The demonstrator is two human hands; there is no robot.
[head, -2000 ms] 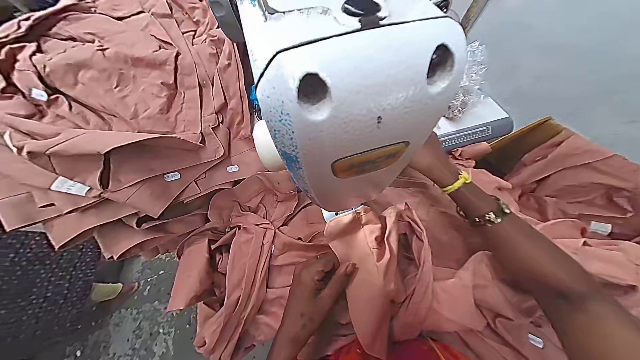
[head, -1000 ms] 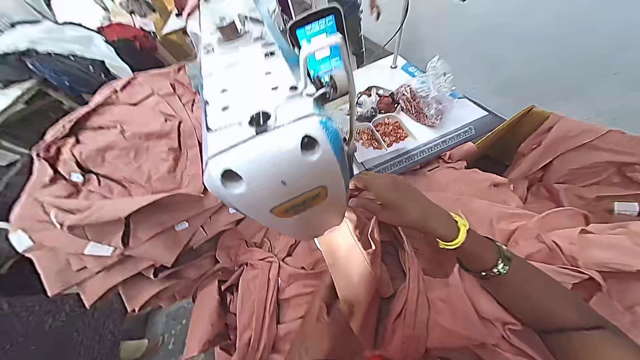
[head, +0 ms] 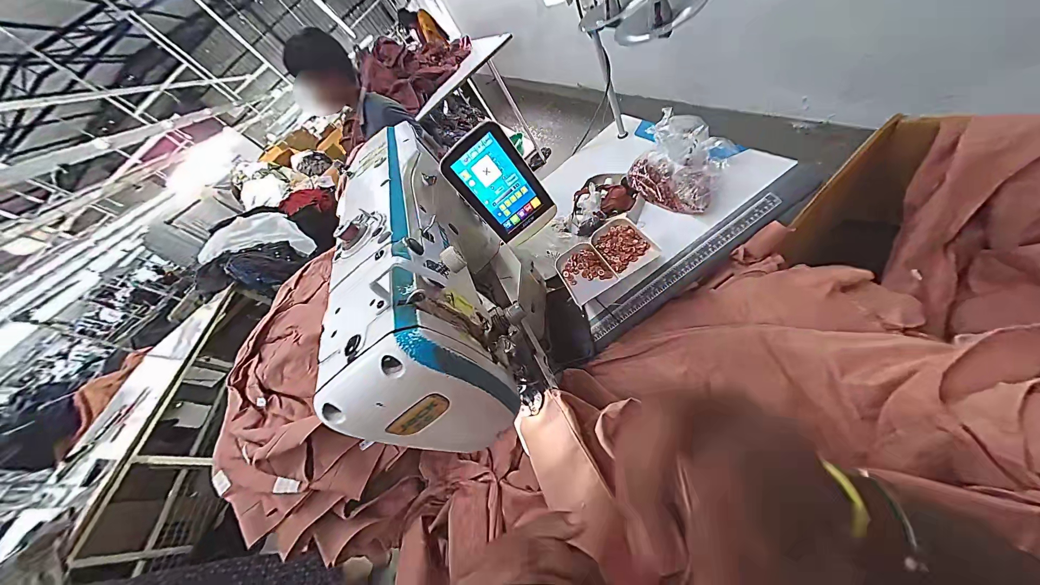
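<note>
A white and blue industrial sewing machine (head: 414, 349) stands at the centre with its display lit. Under its needle area lies the lit edge of a salmon-pink garment (head: 561, 455). My left hand (head: 520, 548) rests low at that cloth; its fingers are dim, and the grip cannot be made out. Strongly blurred, my right hand (head: 715, 455) is over the garment to the right of the needle area, a yellow band on its wrist. Whether it holds cloth is unclear. Small reddish buttons fill a two-part tray (head: 609, 252) behind the machine head.
Stacked salmon-pink garments (head: 276, 406) lie left of the machine. A clear plastic bag (head: 674, 171) of reddish pieces sits on the white tabletop (head: 751, 166), which has a ruler strip along its edge. More garments lie at right beside a cardboard box (head: 845, 195). A person (head: 325, 81) is behind.
The view has swung up and tilted, bringing in the room and the person behind. My right hand, behind the machine head at first, is now lower and nearer, right of the needle area.
</note>
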